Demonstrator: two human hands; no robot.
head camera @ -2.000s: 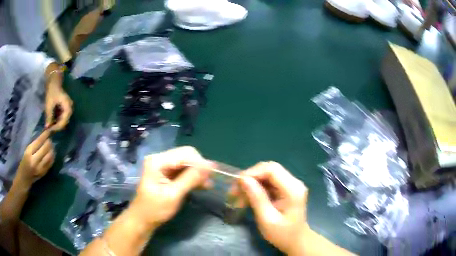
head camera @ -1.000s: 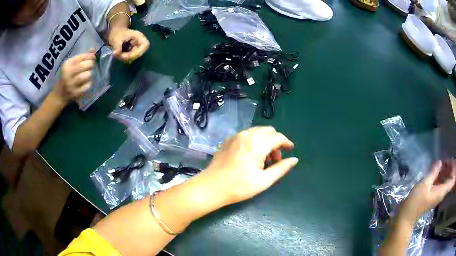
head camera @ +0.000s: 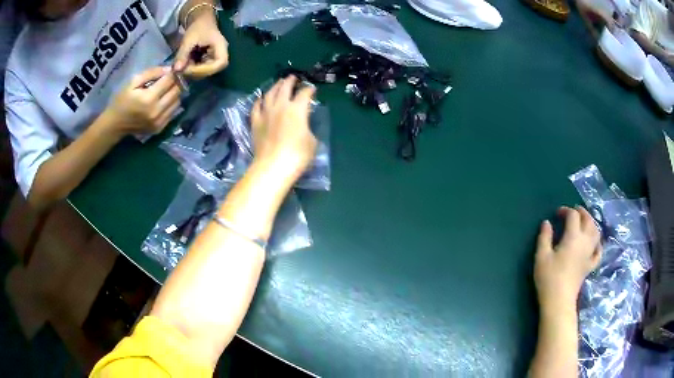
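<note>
My left hand [head camera: 284, 125] reaches over the empty bags [head camera: 319, 151], its fingertips at the left end of the loose black cable heap [head camera: 369, 81]; whether it grips anything is hidden. My right hand [head camera: 567, 251] is at the left edge of the shiny pile of bagged cables [head camera: 617, 288], fingers curved and apart, with nothing visible in it. Flatter clear bags with dark coils [head camera: 193, 218] lie left of my left forearm. A hazy flat bag [head camera: 380, 33] lies above the cable heap.
Another worker in a white shirt [head camera: 111, 55] sits at left, both hands on a small bag and cable. A dark box [head camera: 661, 244] stands at the right edge. White rounded pieces [head camera: 462, 11] lie at the far side. The green table's curved edge [head camera: 277, 358] runs below.
My left hand has moved up and left from the table middle to the bags and cables. My right hand has moved left and slightly up, beside the bagged pile.
</note>
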